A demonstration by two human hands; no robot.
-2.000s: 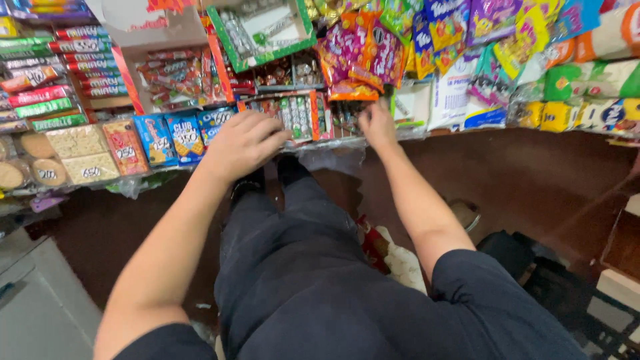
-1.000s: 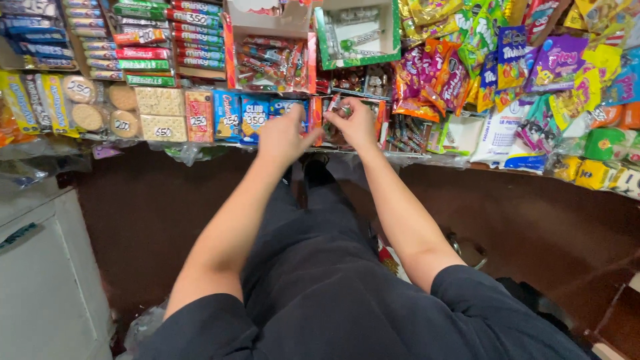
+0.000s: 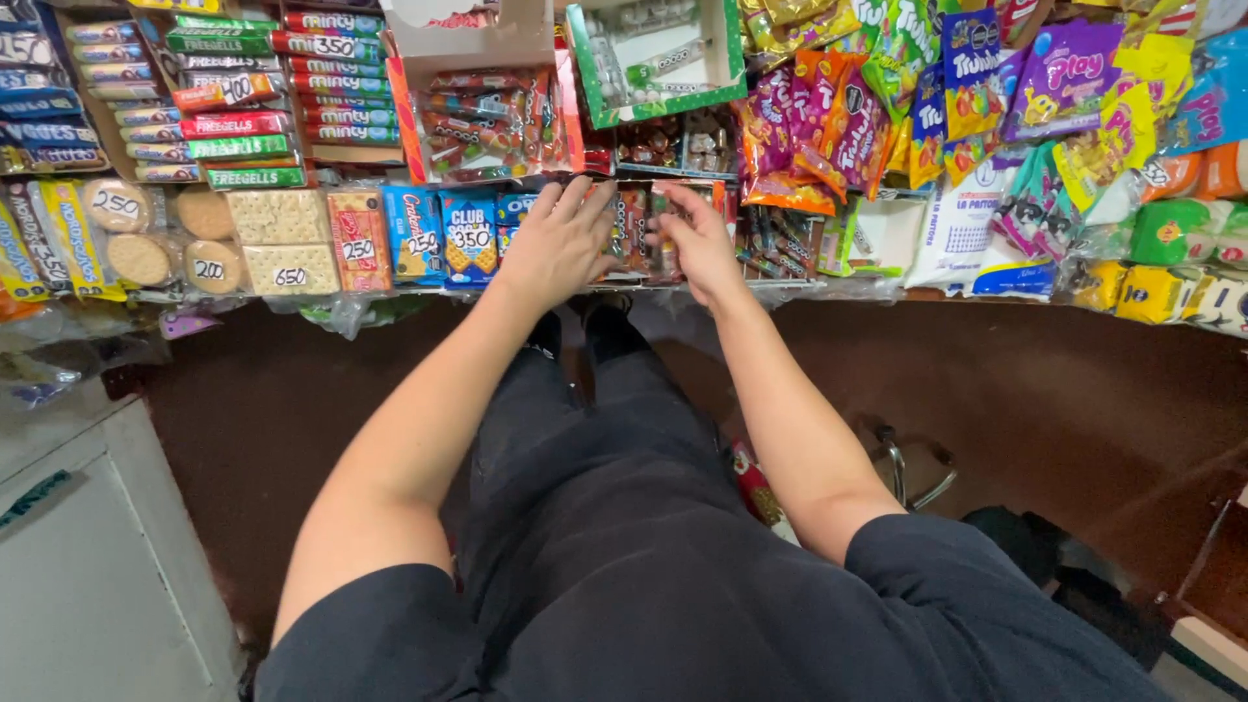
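My left hand (image 3: 561, 244) lies palm down with fingers spread over the left part of a small red-edged box (image 3: 720, 200) of wrapped candy rolls at the shelf's front edge. Over the right part of that box is my right hand (image 3: 694, 239), its thumb and fingers bent around a clear-wrapped candy roll (image 3: 666, 244). Brown-wrapped rolls (image 3: 634, 229) stand between the hands. Just left of my left hand is a blue cracker packet (image 3: 469, 237). Behind the hands are a red box of candy rolls (image 3: 478, 117) and a green box (image 3: 655, 115) with a few rolls.
Mint rolls (image 3: 341, 83), square crackers (image 3: 283, 244) and round biscuits (image 3: 141, 259) fill the left side. Gummy bags (image 3: 838, 127) and a white packet (image 3: 975, 234) lie on the right. Below stand a grey cabinet (image 3: 97, 546) and a chair's metal leg (image 3: 895, 468).
One second ago both hands were close together over the box; now my right hand is further right, above its right part. My left hand has flattened, fingers spread.
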